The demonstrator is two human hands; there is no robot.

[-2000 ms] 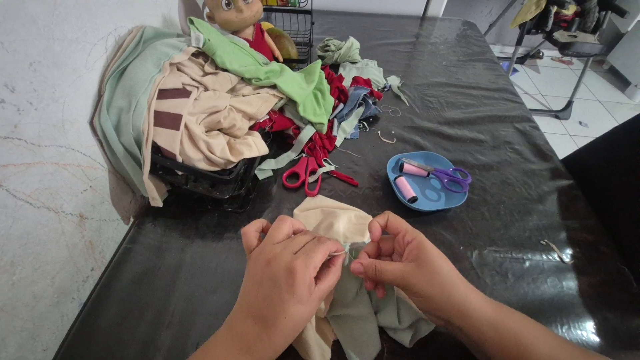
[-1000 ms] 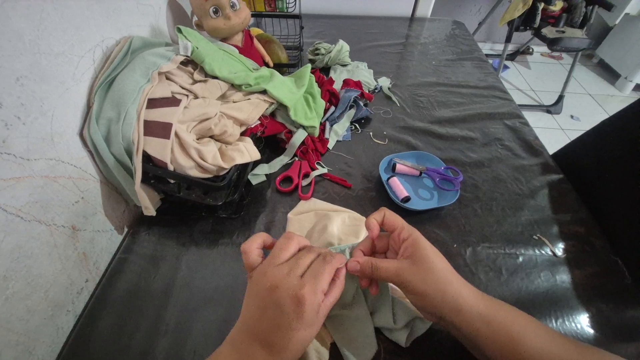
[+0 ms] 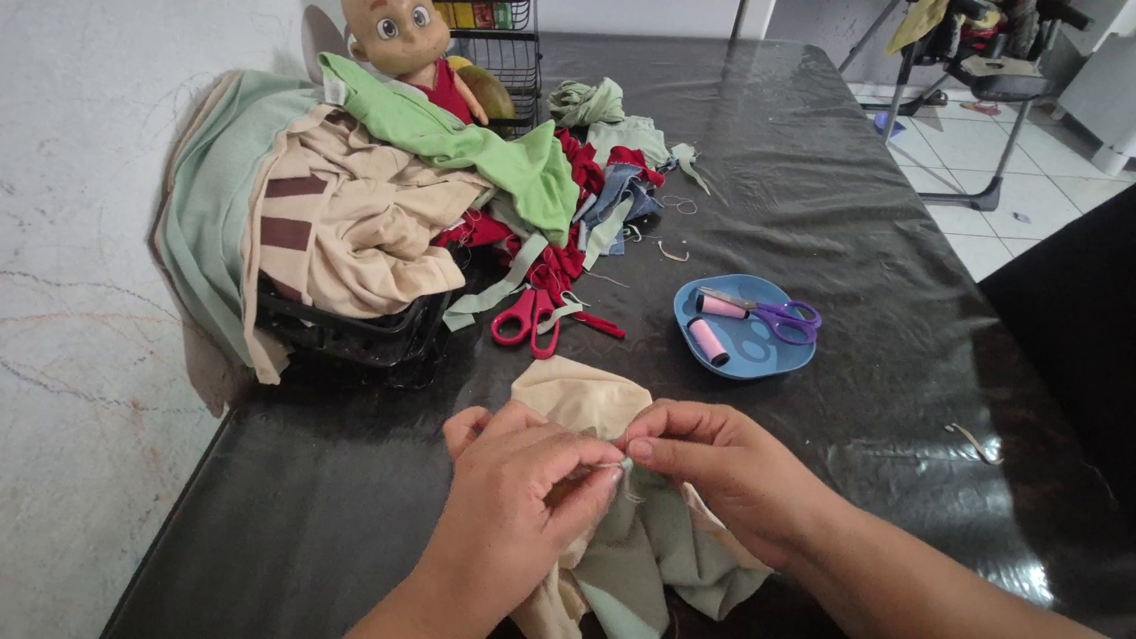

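Note:
Near the table's front, my left hand point(image 3: 532, 479) pinches the edge of a cream and grey-green cloth point(image 3: 612, 541) between thumb and fingers. My right hand point(image 3: 719, 470) meets it from the right, thumb and forefinger pinched at the same edge; whether they hold a needle or thread cannot be made out. Loose threads hang at the pinched spot. Beyond the cloth lie red-handled scissors point(image 3: 527, 323). To the right, a blue dish point(image 3: 754, 355) holds purple-handled scissors point(image 3: 785, 321) and pink thread spools point(image 3: 708, 342).
A black plastic basket point(image 3: 355, 333) heaped with cream cloth point(image 3: 382, 231) and green cloth point(image 3: 461, 142) stands against the left wall. Behind it are a doll point(image 3: 399, 40) and a wire rack point(image 3: 506, 67). Fabric scraps point(image 3: 621, 177) lie on the black-covered table point(image 3: 870, 373). A dark form stands at the right edge.
My hands stay at the cloth. The fingers of my left hand have shifted, and its thumb now shows against the pinched edge.

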